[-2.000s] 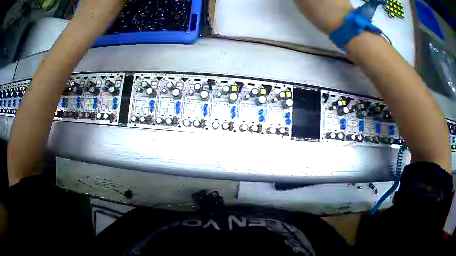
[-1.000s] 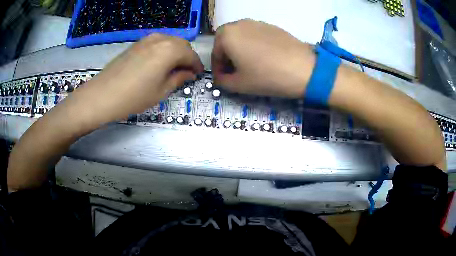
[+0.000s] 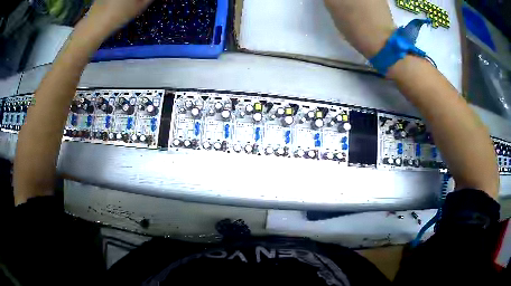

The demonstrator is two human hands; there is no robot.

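Observation:
A white PCB panel (image 3: 241, 131) with several identical boards lies in the middle of the rail. It carries round capacitors and blue parts; several boards to its right also show a yellow-topped block (image 3: 258, 110). My left hand (image 3: 120, 8) is over the blue bin (image 3: 162, 51) of small black parts, cut off by the top edge, fingers hidden. My right hand (image 3: 353, 8) is above the white foam tray (image 3: 291, 28), mostly beyond the top edge, fingers out of view. A blue strap (image 3: 392, 51) is on my right wrist.
Another panel (image 3: 115, 120) lies at left, partly behind my left forearm, and one (image 3: 406, 142) at right by my right forearm. A dark section (image 3: 362, 138) separates the middle and right panels. Yellow-topped blocks (image 3: 423, 10) stand at the foam's far right. A blue cord hangs at lower right.
Both hands have left the middle panel and moved up and apart, left to the bin, right over the foam. The panels have shifted right. One more yellow-topped block shows than two seconds ago.

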